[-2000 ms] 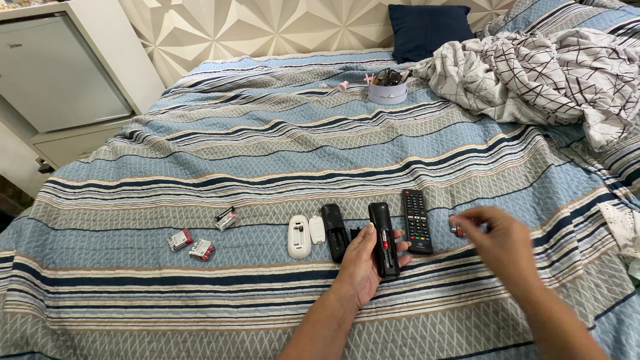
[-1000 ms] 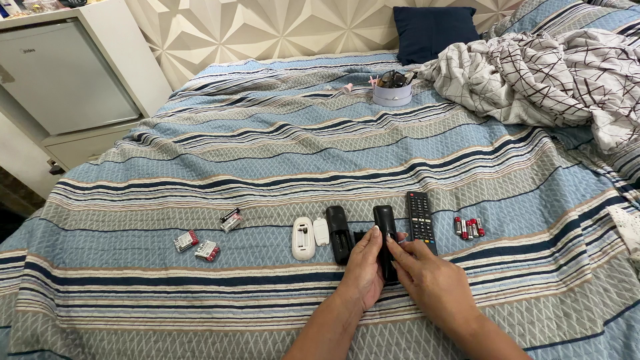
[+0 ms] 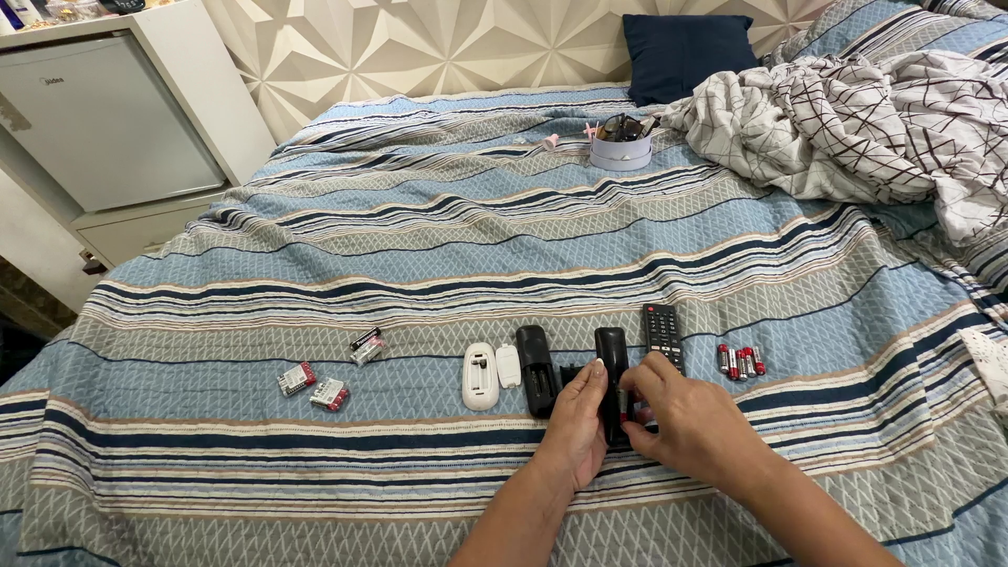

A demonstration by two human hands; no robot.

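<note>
My left hand (image 3: 579, 421) holds a black remote control (image 3: 610, 350) with its back up. The fingers of my right hand (image 3: 677, 409) pinch a red and silver battery (image 3: 624, 402) at the remote's battery compartment. Left of it lies a second black remote (image 3: 537, 370) with its compartment uncovered, beside a white remote (image 3: 479, 376) and its loose white cover (image 3: 509, 366). A black remote with buttons up (image 3: 663, 335) lies partly behind my right hand. Several loose red and silver batteries (image 3: 740, 361) lie to the right.
Wrapped battery packs (image 3: 329, 394) and a black battery (image 3: 365, 339) lie at left on the striped bedspread (image 3: 441, 260). Farther back are a lilac round box (image 3: 620, 153) with sunglasses, a dark blue cushion (image 3: 685, 59) and a crumpled sheet (image 3: 850, 126). A small fridge (image 3: 110, 122) stands back left.
Two seconds ago my right hand was apart from the remote, over the loose batteries. It has since moved left to the remote in my left hand.
</note>
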